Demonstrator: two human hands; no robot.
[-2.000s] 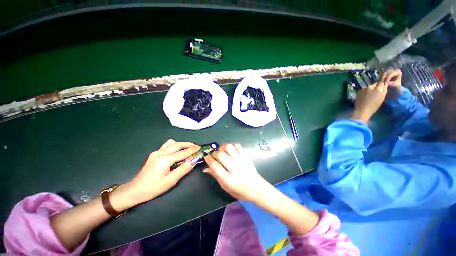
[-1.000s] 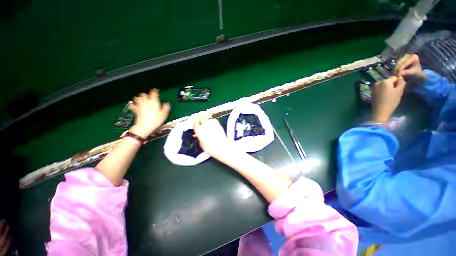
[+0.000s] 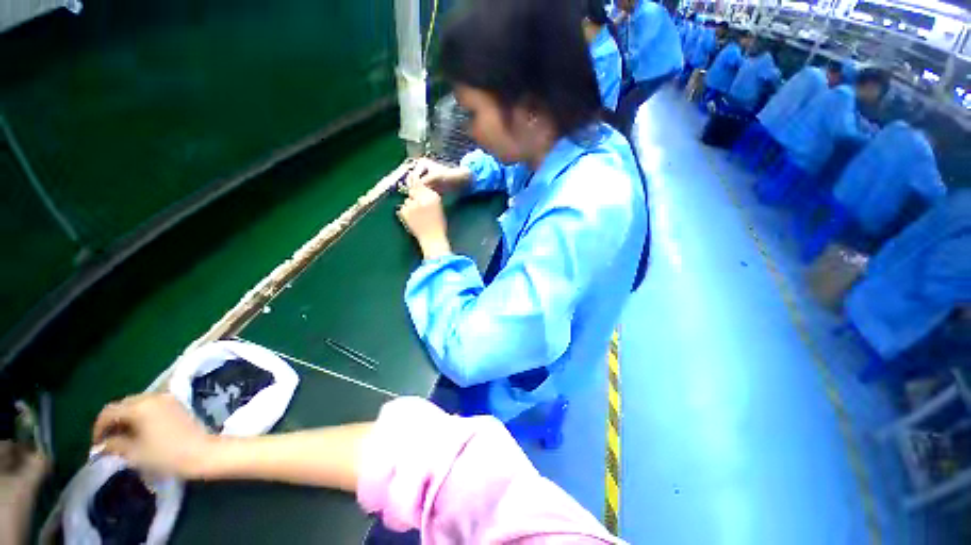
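My right hand point(image 3: 154, 434) is blurred, palm down, above the rim of the larger white parts bag point(image 3: 165, 522), which holds black parts at the lower left. I cannot tell whether its fingers hold anything. My left hand point(image 3: 16, 490) is cut off by the left edge and blurred, and its grip is unclear. A blurred greyish thing point(image 3: 43, 420) stands just above it, too unclear to name. The smaller white bag point(image 3: 279, 402) lies beyond my right hand, with pale bits among black parts.
A thin pen-like stick point(image 3: 351, 353) lies on the dark green bench. The worn whitish strip point(image 3: 282, 275) divides bench and belt. A neighbour in a blue smock point(image 3: 564, 245) works close by on the right. More workers sit along the blue floor point(image 3: 692, 351) with yellow-black tape.
The view has swung to the right, so the bags now show at the lower left. My left hand now shows only partly at the left edge. My right hand is still at the larger bag.
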